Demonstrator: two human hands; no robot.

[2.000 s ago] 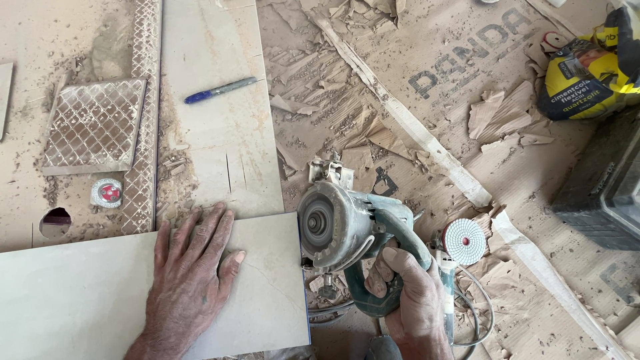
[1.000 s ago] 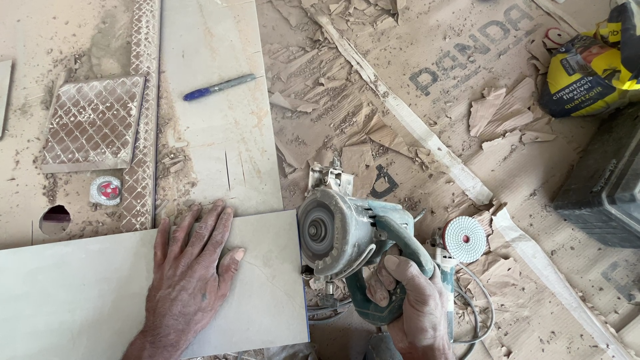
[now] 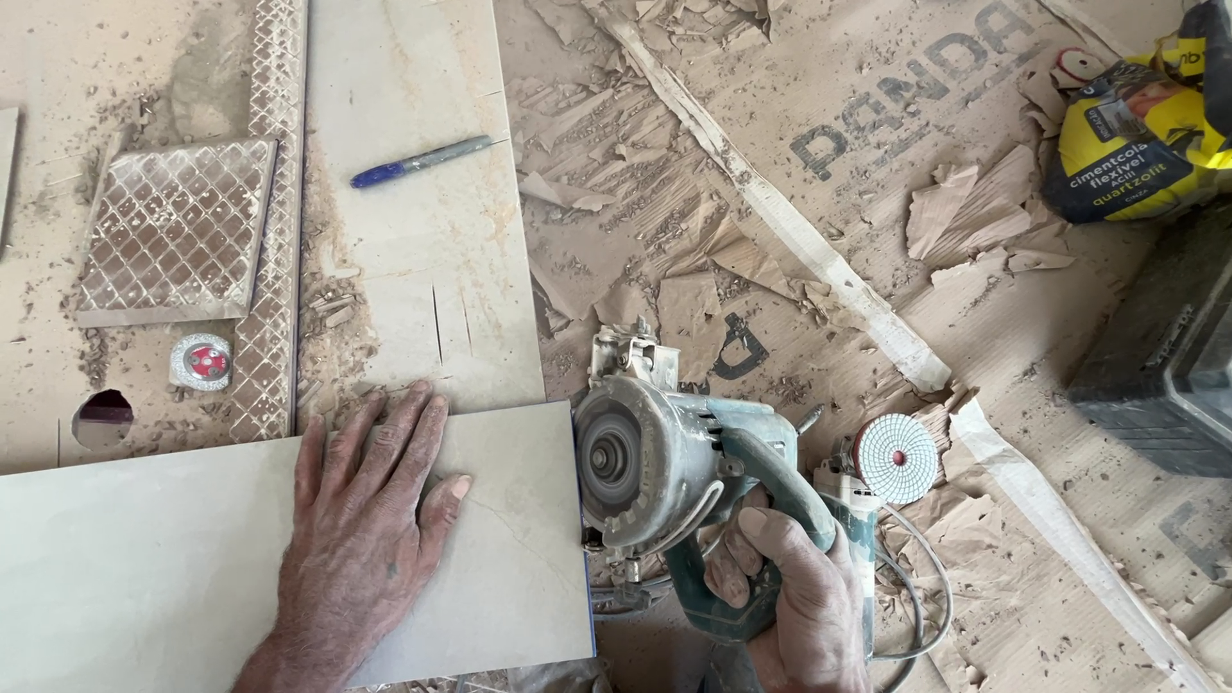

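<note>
My left hand (image 3: 371, 520) lies flat, palm down, on a pale tile (image 3: 144, 549) near its right end. My right hand (image 3: 799, 587) grips the rear handle of a dusty teal handheld tile cutter (image 3: 674, 472). The cutter is turned on its side, its round blade (image 3: 612, 460) facing the tile's right edge, where a blue line runs. Whether the blade touches the edge cannot be told. The tile rests over another pale tile (image 3: 423, 241), which has dark slits and a blue marker (image 3: 421, 161) on it.
An angle grinder with a white polishing pad (image 3: 897, 458) lies right of the cutter, beside looped cable. A tile offcut (image 3: 178, 231) and a small cutting disc (image 3: 201, 362) lie at left, near a hole (image 3: 103, 419). Torn paper (image 3: 972, 207), a yellow-black bag (image 3: 1126, 144) and a black case (image 3: 1165, 356) are at right.
The cutter in my right hand has shifted slightly down along the tile's right edge since the first earlier frame. My left hand has stayed in place on the tile.
</note>
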